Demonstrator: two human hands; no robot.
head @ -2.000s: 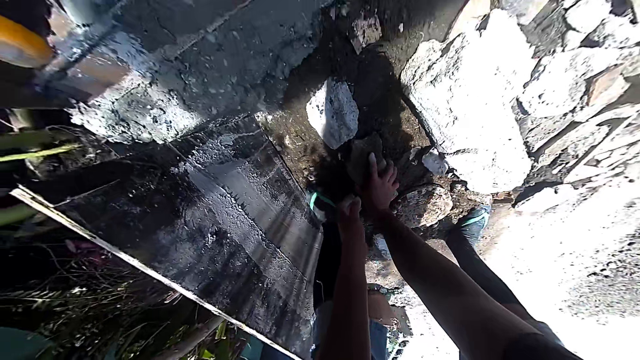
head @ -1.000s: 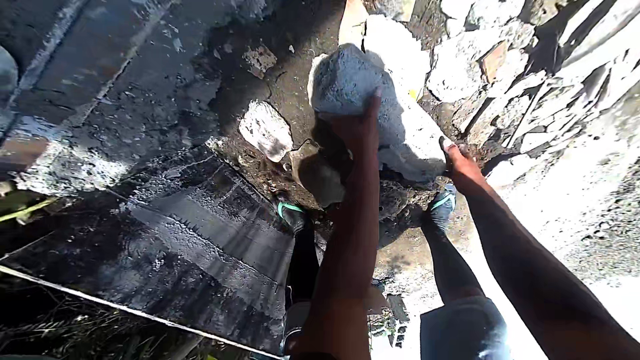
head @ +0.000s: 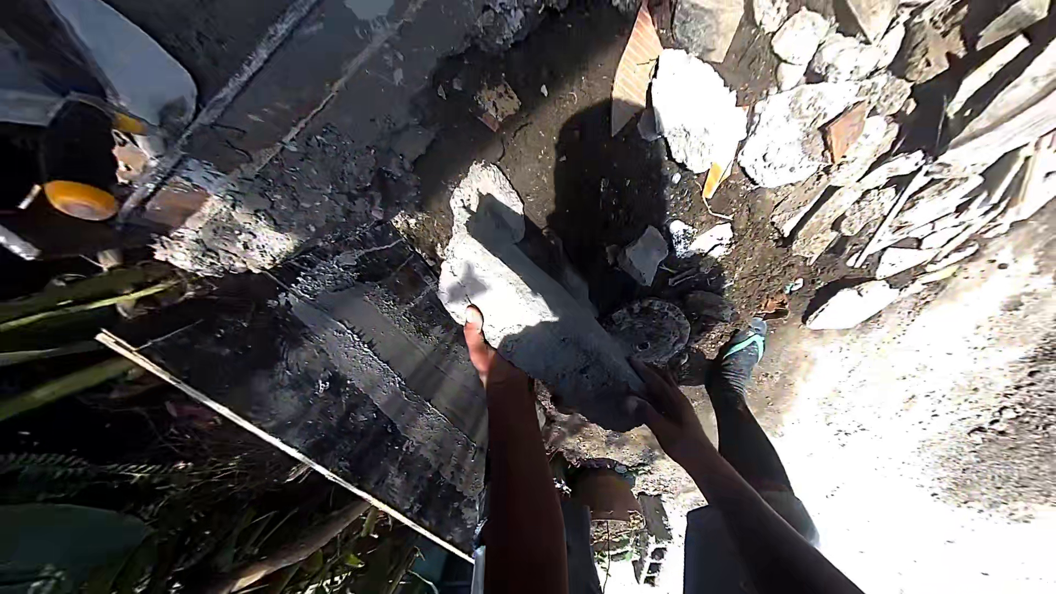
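Note:
A large pale slab of broken concrete or stone (head: pixel 536 313) is held between both hands, tilted from upper left to lower right. My left hand (head: pixel 487 351) grips its lower left edge, thumb on top and fingers hidden beneath. Around the lower right end is my right hand (head: pixel 668 408), in shadow. Just right of the slab lies a round grey disc-like piece (head: pixel 649 330) on the dirt, with a smaller angular stone (head: pixel 643 256) above it. Another light stone shows behind the slab's upper end.
Broken stones (head: pixel 796 136) and rubble are piled at upper right. A dark, cement-smeared board (head: pixel 388 371) leans at left beside plants. A concrete ledge (head: pixel 330 91) runs across the upper left. My sandaled foot (head: pixel 742 351) stands right of the slab.
The large slab, at the right among the stones in the earlier frames, has moved left in both hands. Two seconds ago both hands were low at a darker stone. Dark soil now shows where the slab lay.

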